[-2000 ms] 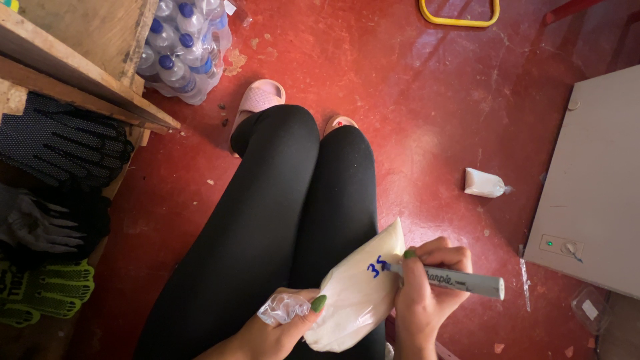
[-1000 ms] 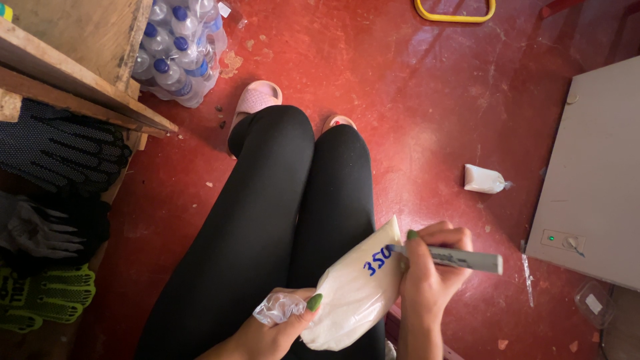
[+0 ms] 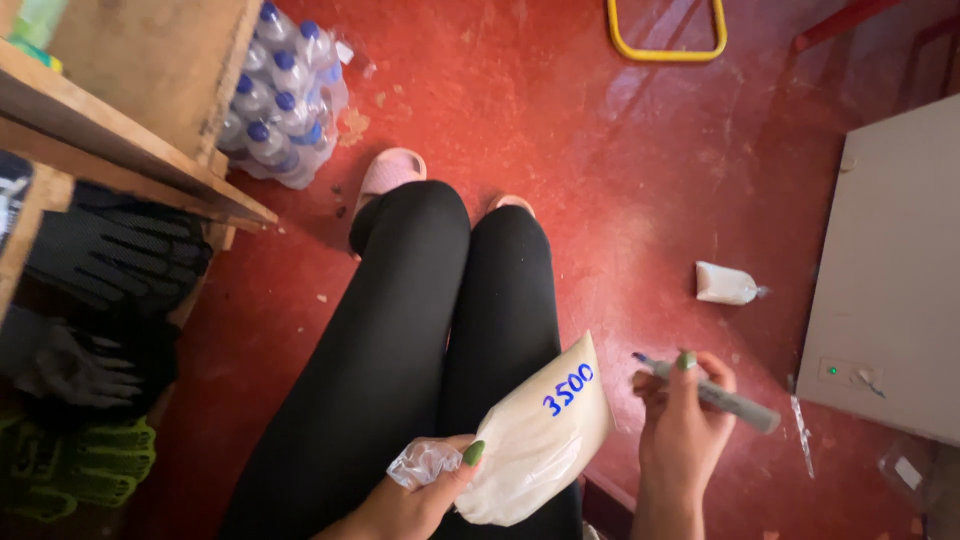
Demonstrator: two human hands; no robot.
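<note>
A clear plastic bag of whitish powder or grain [image 3: 536,450] lies tilted over the right thigh, with blue handwritten digits on its upper part. My left hand [image 3: 427,487] grips it near its lower left side, thumb on top, and the gathered plastic neck sticks out beside the fingers. To the right of the bag and apart from it, my right hand [image 3: 686,420] holds a grey marker pen [image 3: 720,397], its dark blue tip bare and pointing left toward the bag.
Wooden shelving [image 3: 135,127] holding work gloves [image 3: 120,247] stands at left, beside shrink-wrapped plastic bottles [image 3: 281,97]. A smaller filled bag [image 3: 724,283] lies on the red floor, near a pale cabinet [image 3: 892,277] at right. A yellow metal frame [image 3: 667,55] is at the top.
My right hand has moved right, taking the marker off the bag. The blue writing has grown longer by more digits. My left hand keeps its hold on the bag.
</note>
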